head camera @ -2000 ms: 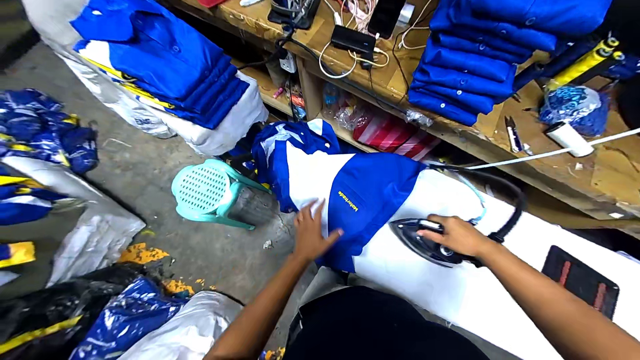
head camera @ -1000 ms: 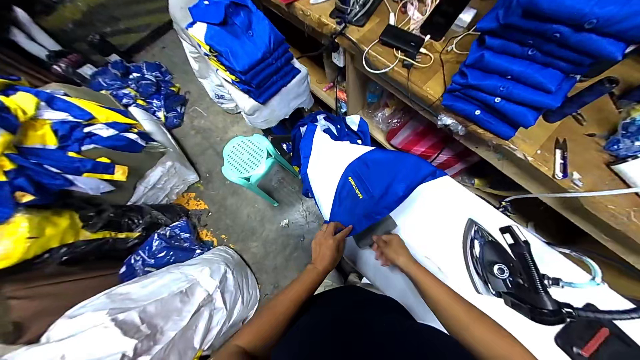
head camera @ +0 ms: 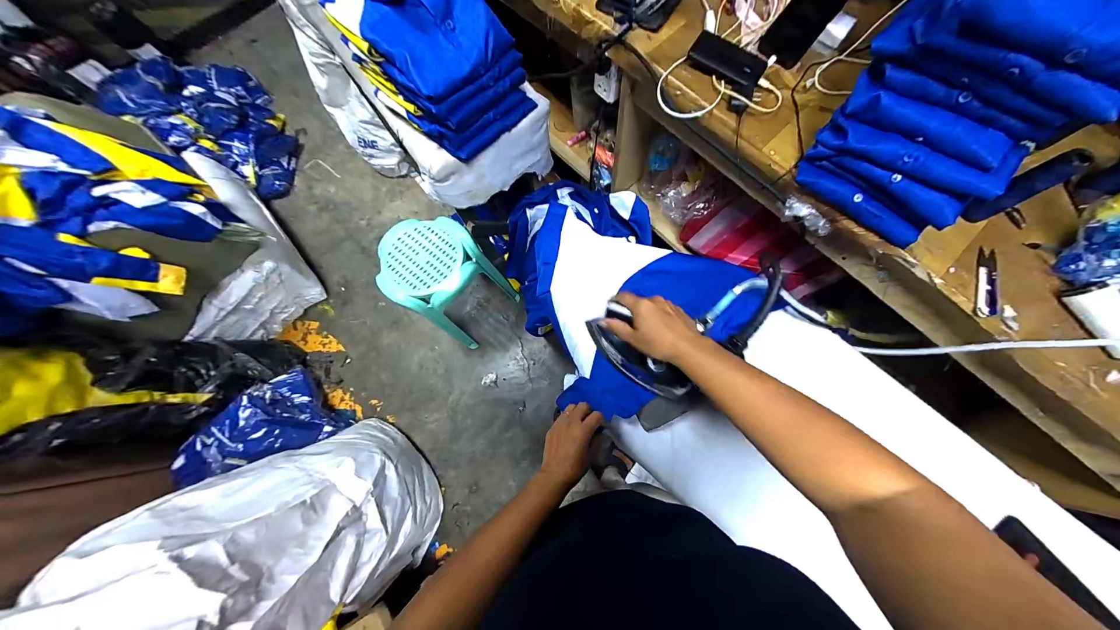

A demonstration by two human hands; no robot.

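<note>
A blue and white garment [head camera: 691, 278] lies over the far end of a white-covered ironing board [head camera: 840, 437]. My right hand [head camera: 656, 328] grips the handle of a steam iron [head camera: 643, 367], which rests on the blue cloth near the board's left edge. A hose and a cable run from the iron to the right. My left hand [head camera: 573, 437] is at the garment's near lower edge, its fingertips on the cloth; whether they pinch it is unclear. Under that edge, close to the iron, a small grey piece [head camera: 663, 411] shows.
A green plastic stool [head camera: 424, 258] stands left of the board. Folded blue shirts [head camera: 927, 131] are stacked on the wooden workbench [head camera: 945, 289] at right, more [head camera: 446, 70] beyond the stool. A white sack [head camera: 262, 516] fills the lower left. A dark pad [head camera: 1050, 560] lies on the board.
One second ago the iron stood unheld on the board farther right; now my right hand holds it on the garment. My left hand stays at the garment's near edge.
</note>
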